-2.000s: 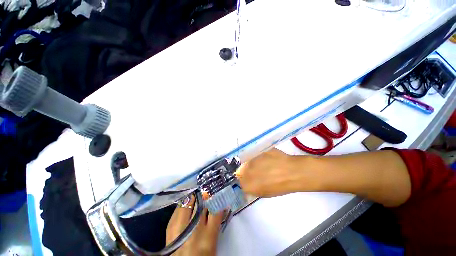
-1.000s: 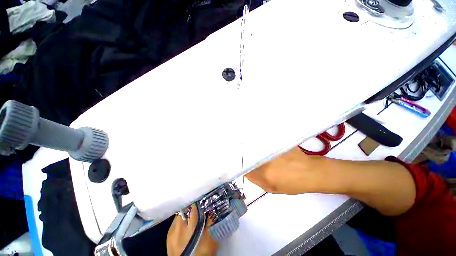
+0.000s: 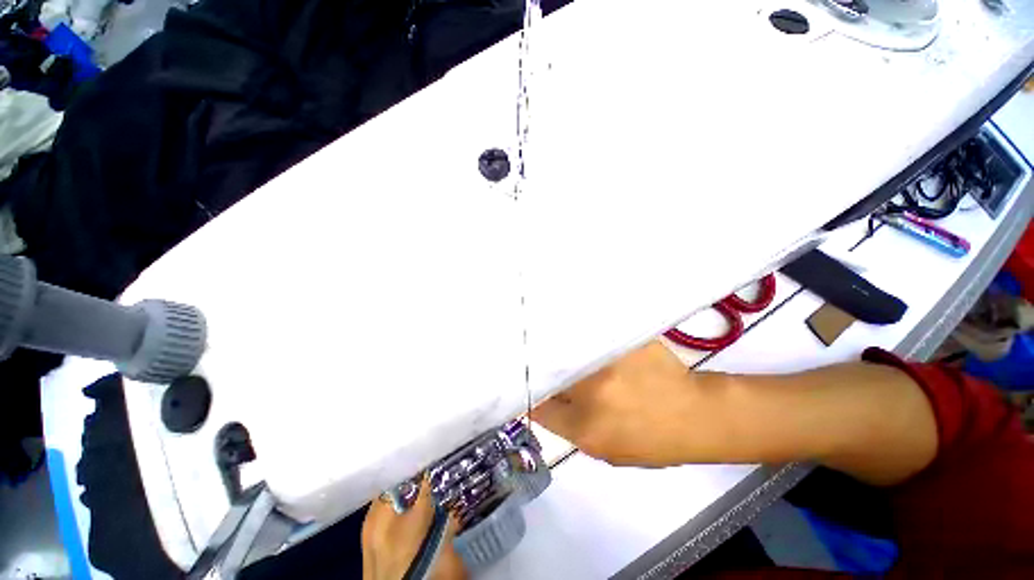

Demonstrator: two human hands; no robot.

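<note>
The white sewing machine arm (image 3: 374, 283) crosses the view and hides the needle area. The metal tension discs and grey ribbed knobs (image 3: 494, 532) sit at its head end. Black cloth (image 3: 111, 487) lies on the table left of the head, and more shows below it. My left hand (image 3: 403, 538) is at the bottom, behind the curved guard and knobs, partly cut off; its fingertips are hidden. My right hand (image 3: 618, 406) reaches under the arm from the right, its fingers hidden. What either hand holds cannot be seen.
Red scissor handles (image 3: 712, 329), a black flat strip (image 3: 845, 286) and a small brown piece (image 3: 831, 324) lie right of the arm. A pink and blue stick (image 3: 932, 235) and black cable (image 3: 958, 179) are farther right. Dark garments (image 3: 227, 102) are heaped behind the machine. A grey fitting (image 3: 102, 329) stands at left.
The view has shifted, so the machine sits differently in the picture. My right hand has moved a little back under the arm's edge since two seconds ago. My left hand stays by the head.
</note>
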